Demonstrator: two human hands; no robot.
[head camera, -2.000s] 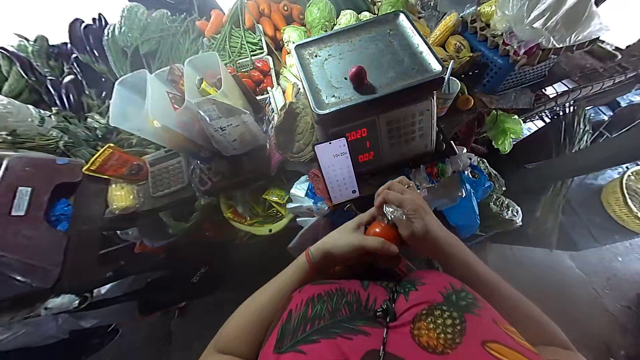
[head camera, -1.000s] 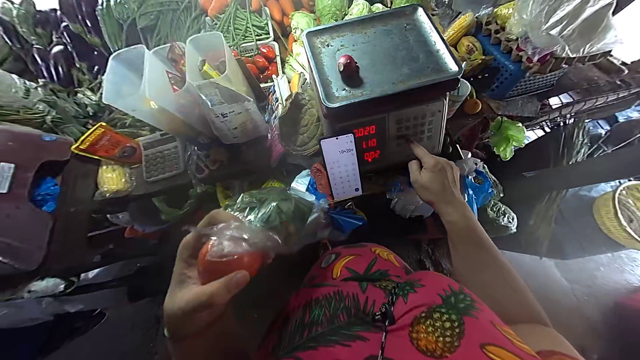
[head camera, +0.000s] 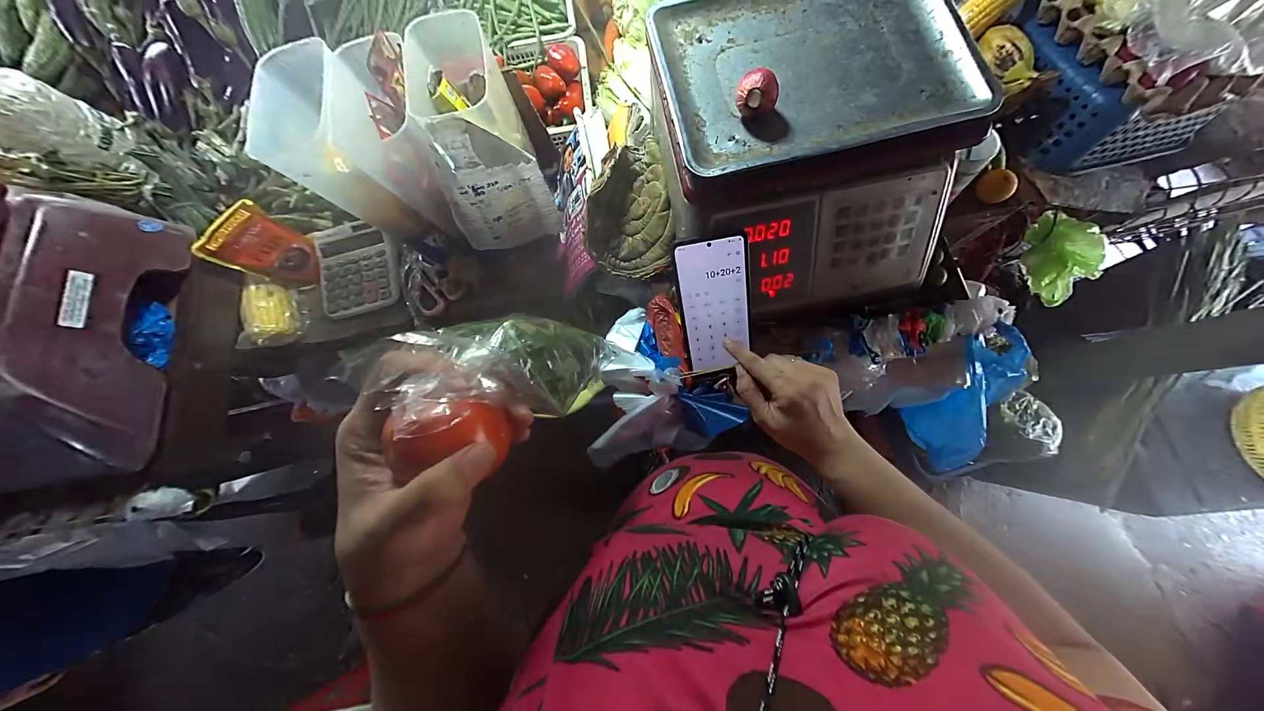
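Note:
My left hand (head camera: 415, 494) grips a clear plastic bag; a tomato (head camera: 449, 434) shows red through it under my thumb. Green leafy vegetables (head camera: 553, 370) lie in clear plastic just behind and to the right of the tomato. My right hand (head camera: 790, 400) has its index finger extended to the screen of a smartphone (head camera: 713, 306), which stands against the front of a digital scale (head camera: 839, 232) and shows a calculator. That hand's other fingers are curled, and nothing is seen in them. A small red onion (head camera: 757, 92) rests on the scale's metal tray (head camera: 879, 99).
Plastic containers (head camera: 464, 178), a pocket calculator (head camera: 357, 272) and a packet (head camera: 259, 244) are left of the scale. A maroon plastic box (head camera: 79, 326) sits far left. Eggplants (head camera: 168, 79) and a basket of tomatoes (head camera: 558, 79) lie behind. Blue plastic bags (head camera: 948, 405) hang right of my right hand.
My hands were together at the tomato two seconds ago, then came apart. My right hand has moved from the scale's keypad to the phone screen. My left hand still holds the bagged tomato.

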